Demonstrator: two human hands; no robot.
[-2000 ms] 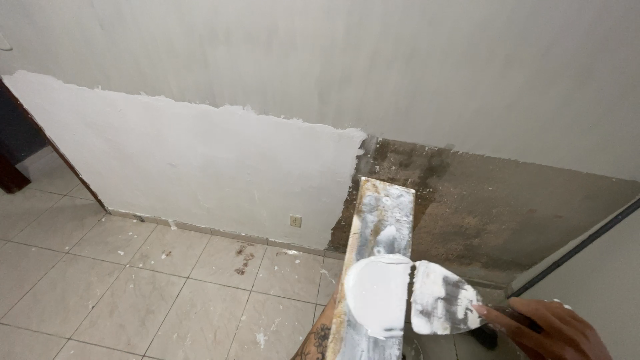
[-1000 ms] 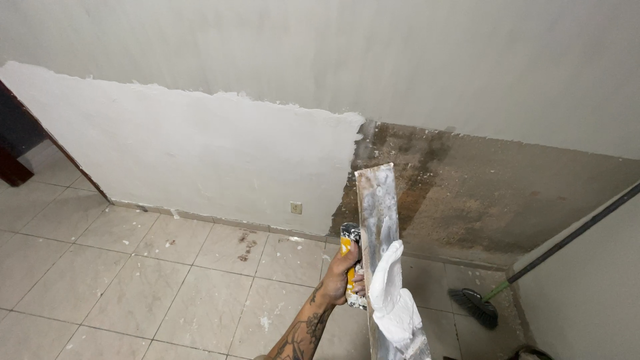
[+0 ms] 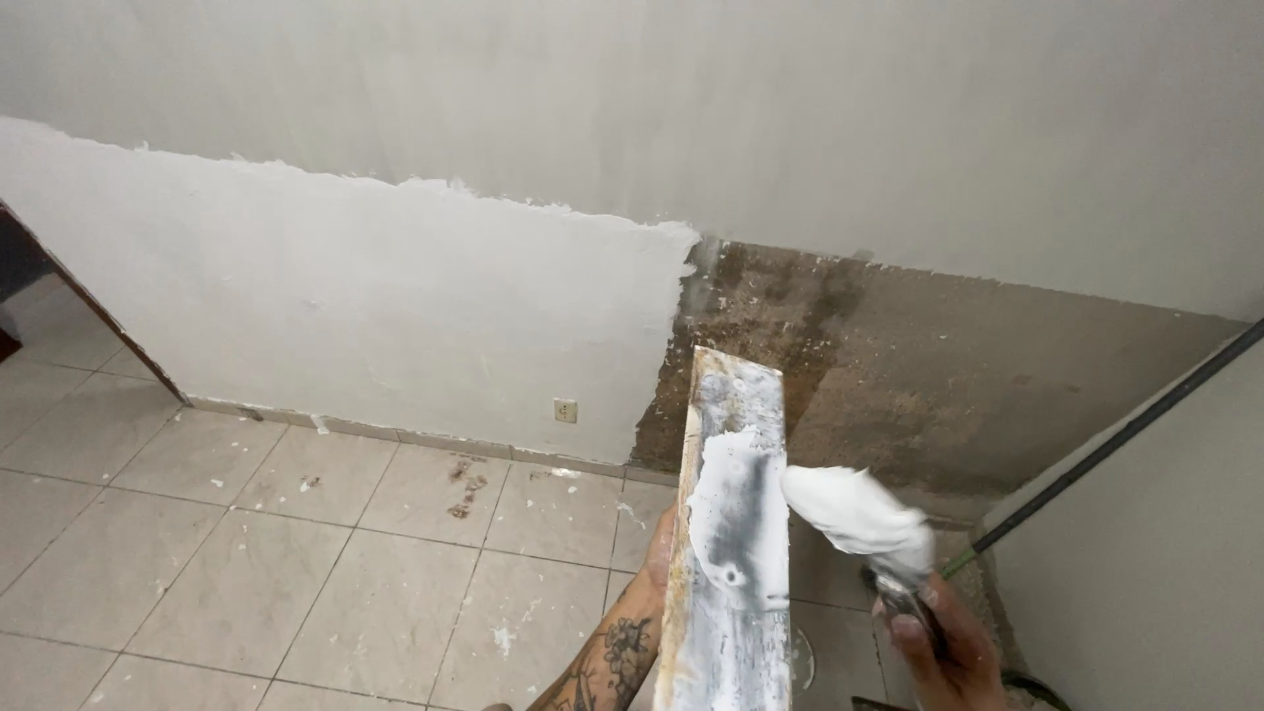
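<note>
A long flat plastering blade (image 3: 736,652), smeared with white filler (image 3: 716,494), points up towards the wall. My left hand (image 3: 664,548) is at its left side, mostly hidden behind it; the grip itself cannot be seen. At lower right, my right hand (image 3: 943,642) is shut on the handle of a putty knife (image 3: 904,563). A thick lump of white filler (image 3: 854,504) covers the knife's blade, whose tip is beside the long blade's right edge. Behind them, the lower wall has a white coated part (image 3: 444,306) and a bare brown part (image 3: 938,365).
A wall socket (image 3: 565,411) sits low in the white part. Tiled floor (image 3: 395,592) with white splatters runs along the skirting. A broom's dark pole (image 3: 1116,444) leans by the right-hand wall. At far left is a doorway edge (image 3: 94,301).
My right hand, out of view one second ago, is back at lower right with the loaded putty knife. The filler on the long blade has changed from a thick lump to a thinner smear.
</note>
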